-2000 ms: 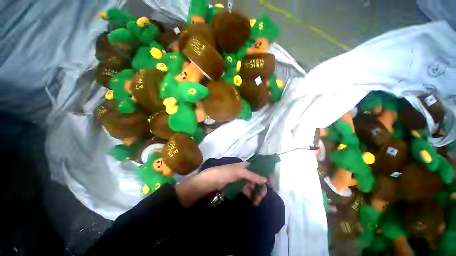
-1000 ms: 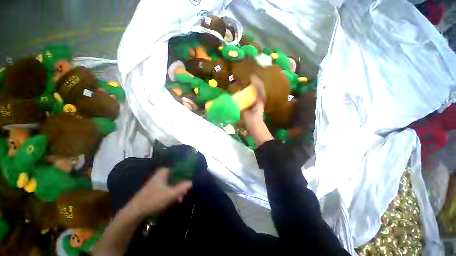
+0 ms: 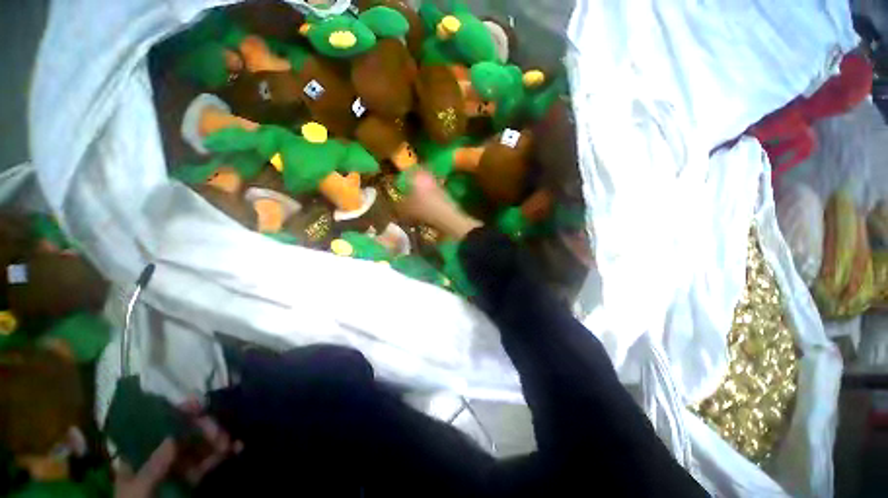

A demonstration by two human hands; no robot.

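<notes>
Plush toys with brown bodies, green lobes and orange parts lie piled inside a large white bulk bag. My right hand is inside this bag among the toys, near the middle of the pile. It is blurred, and I cannot tell whether its fingers grip a toy. My left hand is low at the left, partly cut off by the bottom edge. It holds a dark green hand tool with a thin, bent metal part pointing up to a dark tip.
More plush toys lie at the left edge beside the bag. At the right, another white sack holds shiny gold pieces. Red material and yellow items are behind it. My dark sleeves and lap fill the bottom middle.
The view has shifted, bringing the toy bag left and closer. The toy my right hand held up is no longer seen raised. My left hand with the green tool is now lower left.
</notes>
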